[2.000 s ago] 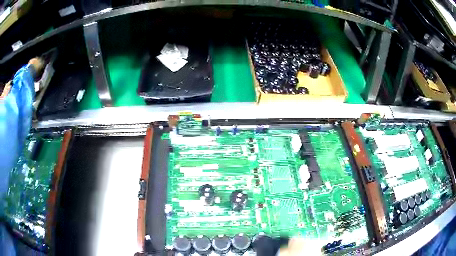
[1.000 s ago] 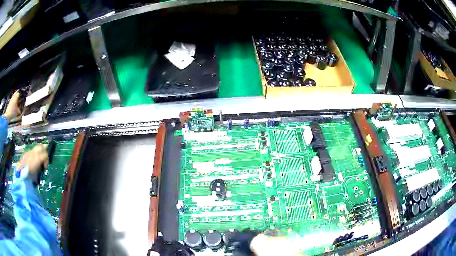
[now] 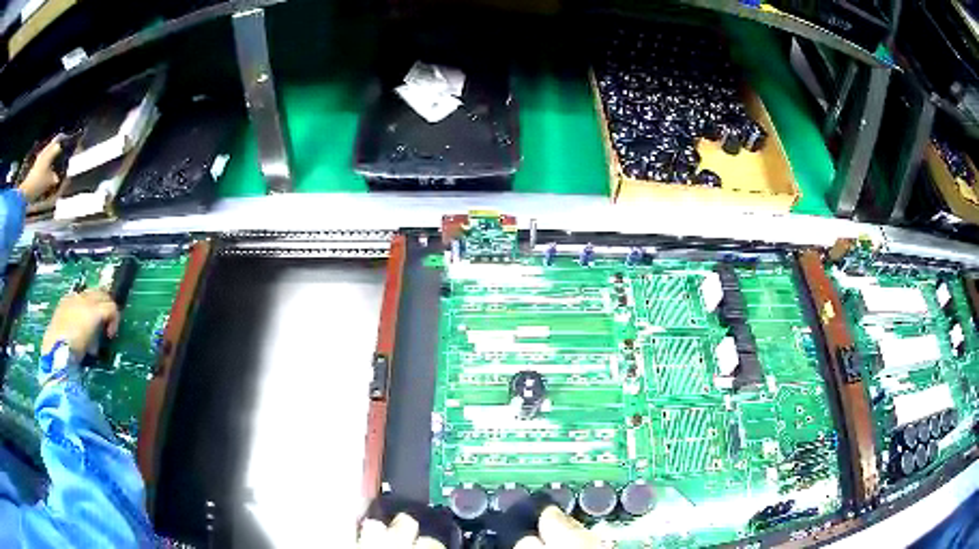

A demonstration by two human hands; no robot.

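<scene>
A green circuit board (image 3: 687, 429) lies in front of me in a dark carrier with reddish-brown side bars. Several round grey-topped capacitors (image 3: 598, 499) stand in a row along its near edge. One more black capacitor (image 3: 527, 388) sits mid-board. My left hand (image 3: 406, 530), cut off by the bottom edge, is at the board's near left corner. My right hand (image 3: 542, 522), also cut off, is at the capacitor row, its dark fingertips over part of it. Dark finger covers and capacitors merge, so I cannot tell whether either hand holds anything.
A carton of black capacitors (image 3: 703, 188) and a black bin (image 3: 435, 156) with white paper stand on the green shelf. Metal posts (image 3: 263, 107) support the shelf above. A neighbour's blue sleeve and hand (image 3: 81, 322) reach over the left board. Another populated board (image 3: 896, 332) lies right.
One of two mid-board capacitors went between the first two frames. My left hand has come into view and my hands are closer together. The view has shifted, moving the board rightward. The neighbour's hands moved.
</scene>
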